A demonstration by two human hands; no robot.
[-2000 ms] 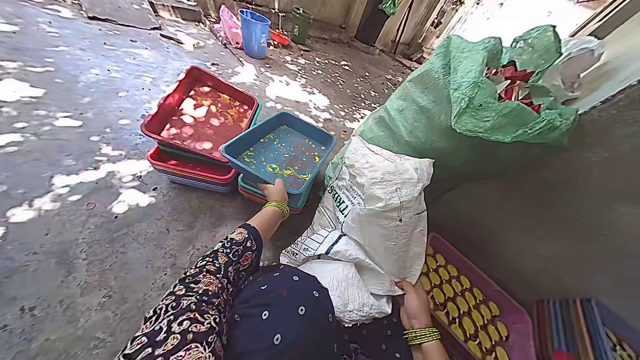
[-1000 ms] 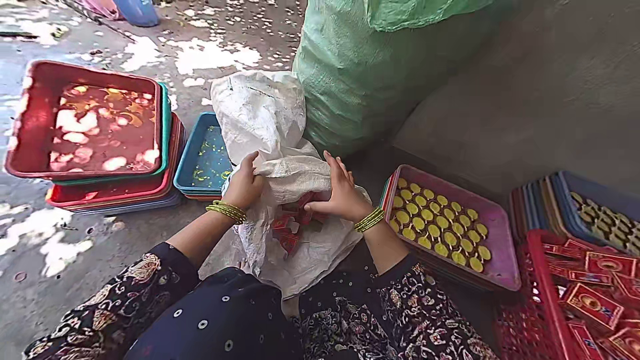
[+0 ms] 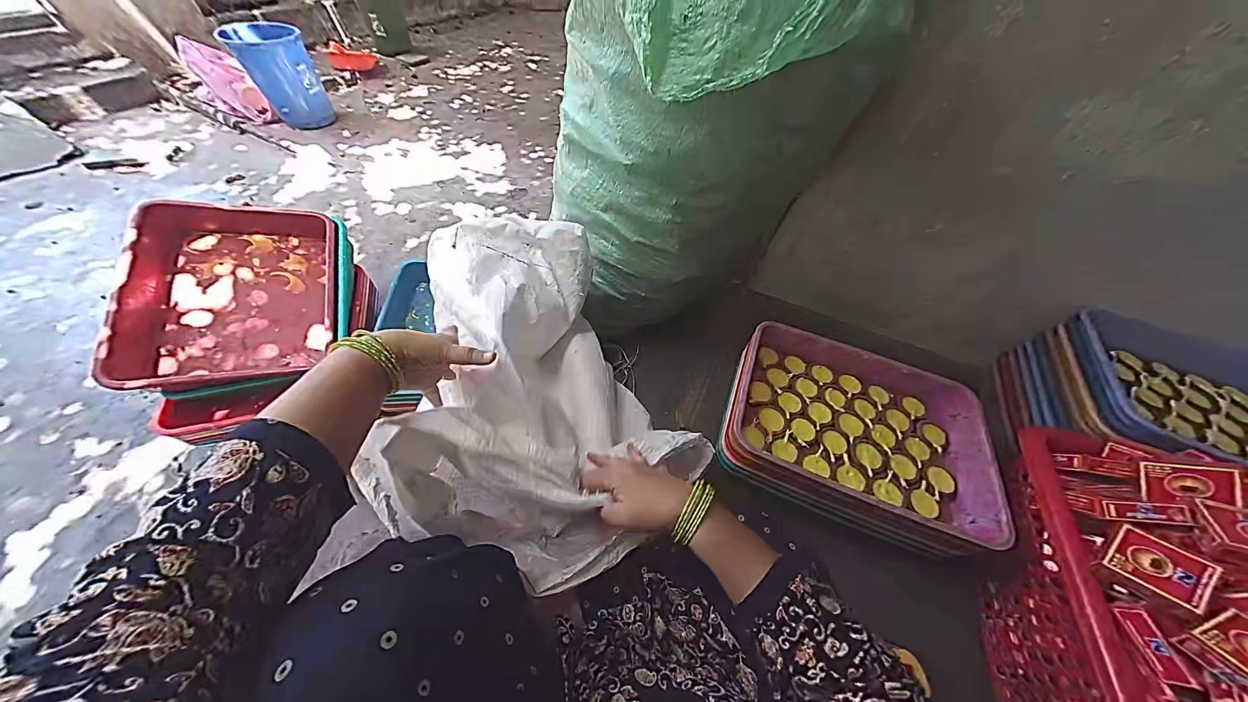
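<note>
A white woven plastic sack (image 3: 526,390) lies bunched over my lap, its upper end standing against the floor beside a big green sack. My left hand (image 3: 424,359), wrist in yellow-green bangles, is over the sack's left side with thumb and fingers apart. Lower on the right, my right hand (image 3: 639,490) rests on the sack's cloth near its rim, fingers bent; whether they pinch the cloth is unclear. The inside of the sack is hidden by its folds.
Stacked red trays (image 3: 224,380) and a blue tray (image 3: 405,302) stand left. A tall green sack (image 3: 702,175) stands behind. Right are a pink tray of yellow discs (image 3: 975,468), a blue tray (image 3: 1092,361) and a red basket of packets (image 3: 1053,517). A blue bucket (image 3: 283,78) stands farther back.
One second ago both hands were at the sack's mouth with red pieces showing between them; now they are farther apart and those pieces are out of sight. Earlier, my left hand was at the blue tray.
</note>
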